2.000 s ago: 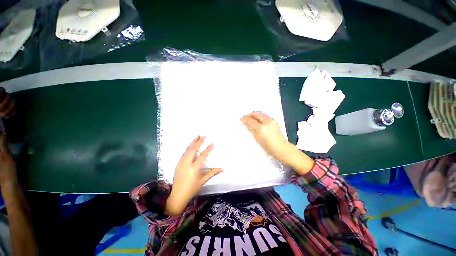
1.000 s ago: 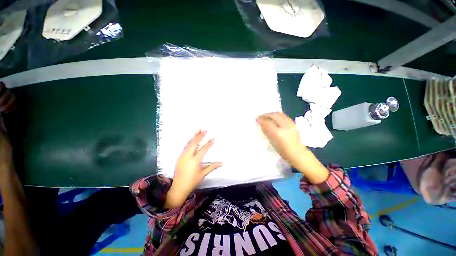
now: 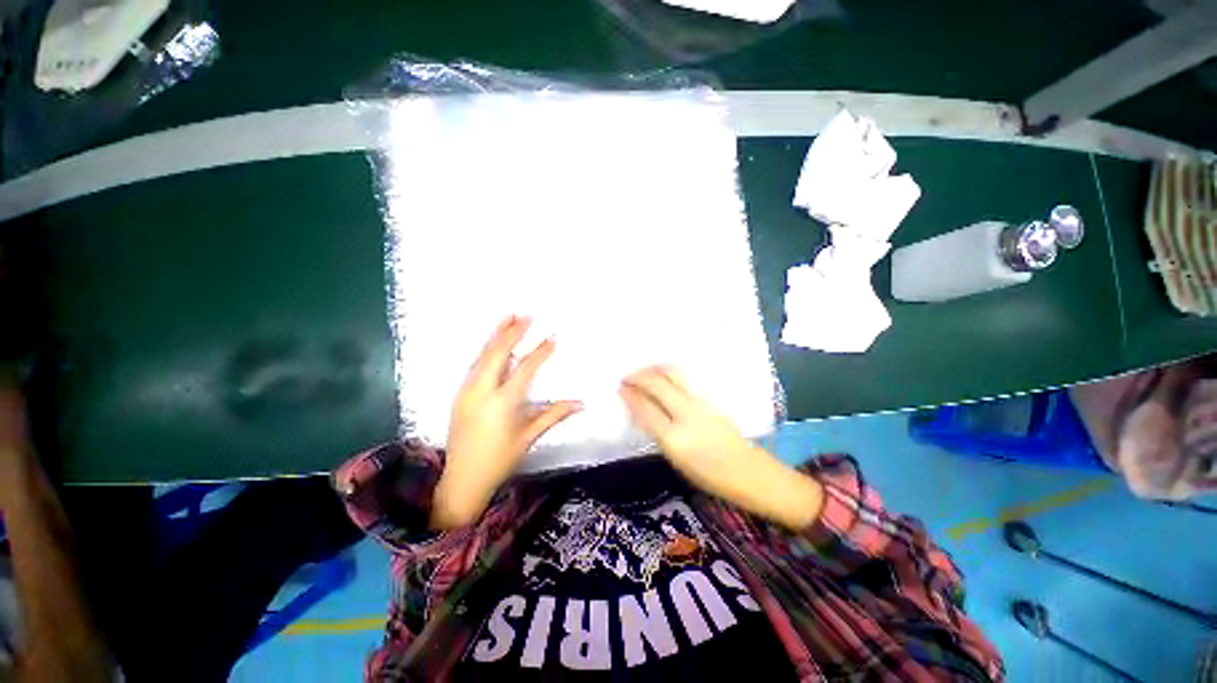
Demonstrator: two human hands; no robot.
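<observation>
A flat bright white stack of poly bags (image 3: 574,227) lies on the dark green bench, with clear crinkled film along its far edge. My left hand (image 3: 497,411) rests on the near left part of the stack, fingers spread, holding nothing. My right hand (image 3: 678,420) is on the near part of the stack, right of my left hand. Its fingers are bent close together with the tips down on the white surface. The glare hides whether it pinches a sheet.
Crumpled white cloths (image 3: 848,234) and a translucent bottle with a silvery top (image 3: 954,262) lie right of the stack. Layered housings (image 3: 1185,238) are at the far right. A metal rail (image 3: 267,131) and bagged housings (image 3: 96,40) are beyond. A person's arm (image 3: 40,534) is at left.
My right hand has moved from the right side of the stack toward its near edge, closer to my left hand. My left hand has stayed nearly in place. The view has tilted slightly down.
</observation>
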